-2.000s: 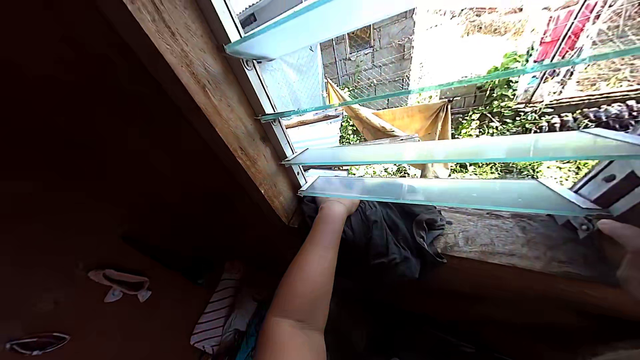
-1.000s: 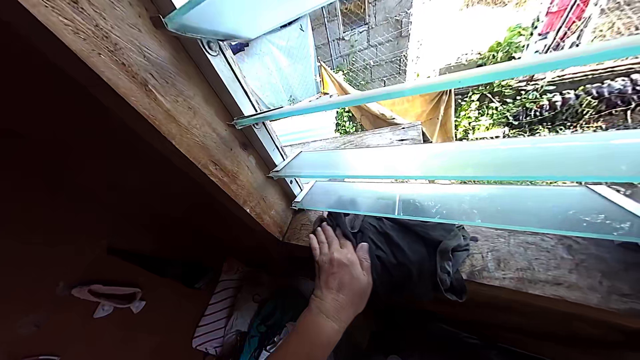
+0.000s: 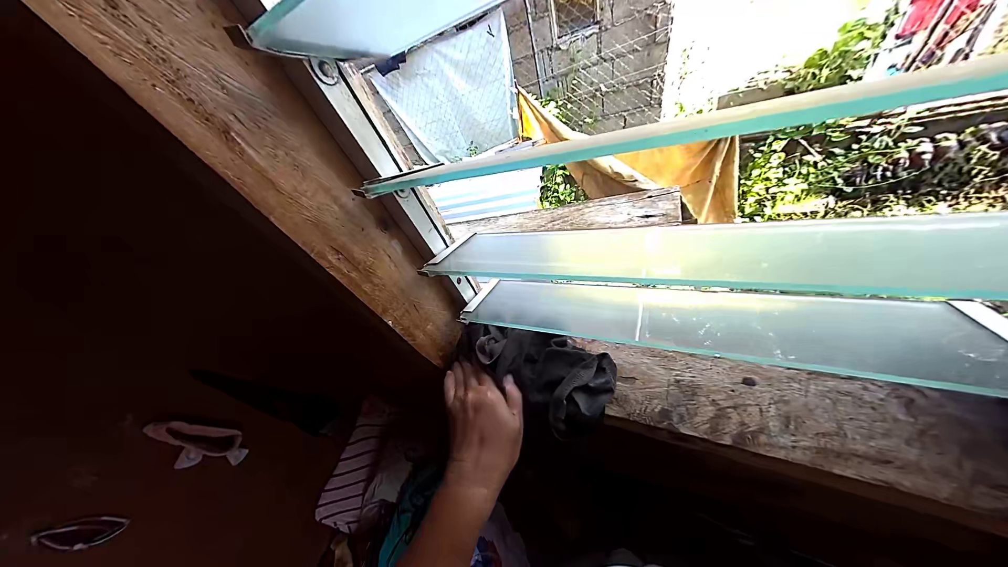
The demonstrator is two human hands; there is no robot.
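My left hand [image 3: 482, 413] presses on the left end of a crumpled dark cloth [image 3: 551, 374], its fingertips against the fabric where the sill meets the upright frame. The cloth lies bunched on the wooden window sill [image 3: 756, 402], partly under the lowest glass louver slat [image 3: 709, 327]. Another glass slat [image 3: 724, 256] sits just above that one, and both are tilted. Whether my fingers grip the cloth or only rest on it cannot be told. My right hand is out of view.
A wooden upright [image 3: 291, 189] with a metal louver track [image 3: 394, 157] borders the left. Below are a striped cloth [image 3: 354, 472] and other fabrics. Flat shoes, one pink [image 3: 197, 441], are at lower left. Outside, an orange cloth [image 3: 693, 169] hangs near plants.
My left hand was under the lowest slat two seconds ago and is now on the cloth below it. My right hand, at the slats' right end then, has left the view. The view has moved closer.
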